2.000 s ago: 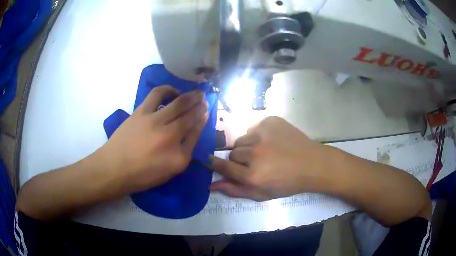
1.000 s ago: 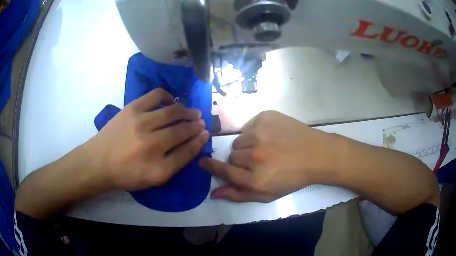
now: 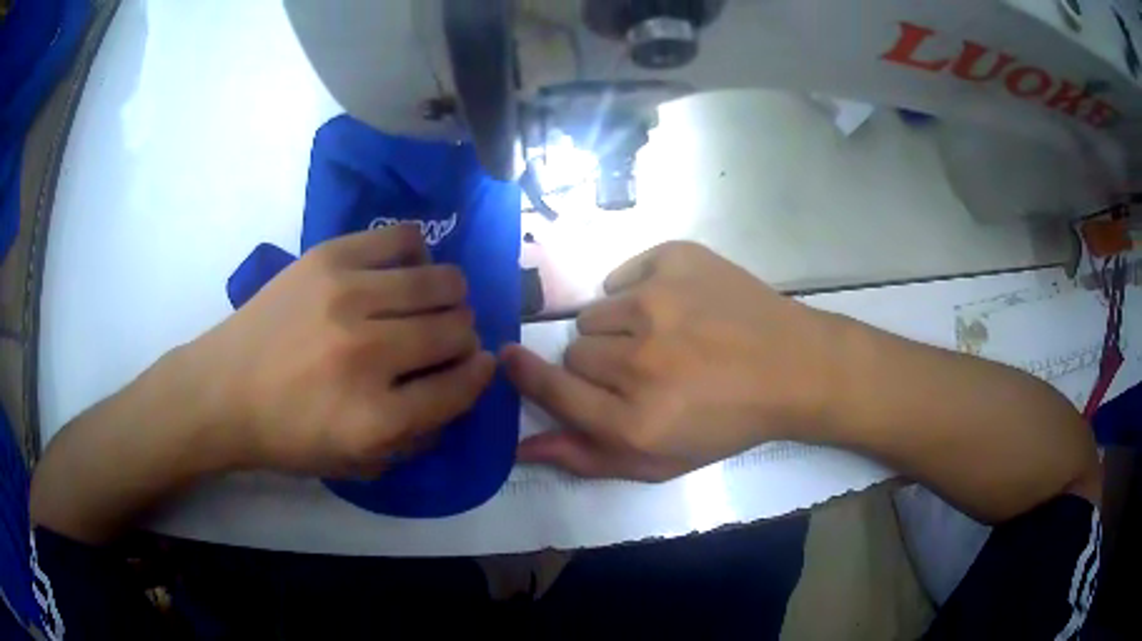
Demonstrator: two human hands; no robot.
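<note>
A rounded blue panel (image 3: 457, 470) lies lengthwise on the white table, its right edge beside the needle area of the sewing machine (image 3: 802, 56). White lettering shows near its upper part. A small blue angular end (image 3: 259, 273) sticks out at its left. My left hand (image 3: 363, 344) lies over the panel, fingers curled, pressing on it. My right hand (image 3: 664, 363) is at the panel's right edge, index fingertip touching it and the other fingers folded. Whether the right fingers pinch the cloth cannot be told. The presser foot area is partly hidden by the machine head and glare.
The machine lamp (image 3: 570, 169) glares beside the needle. A ruler scale (image 3: 751, 457) runs along the near table edge. An orange-red item (image 3: 1107, 238) with red cords is at the far right. Blue fabric (image 3: 38, 75) hangs at the upper left.
The white lettering has come into clearer view as my left hand slid down the panel toward me. The right hand stays at the panel's edge. The whole view has shifted slightly.
</note>
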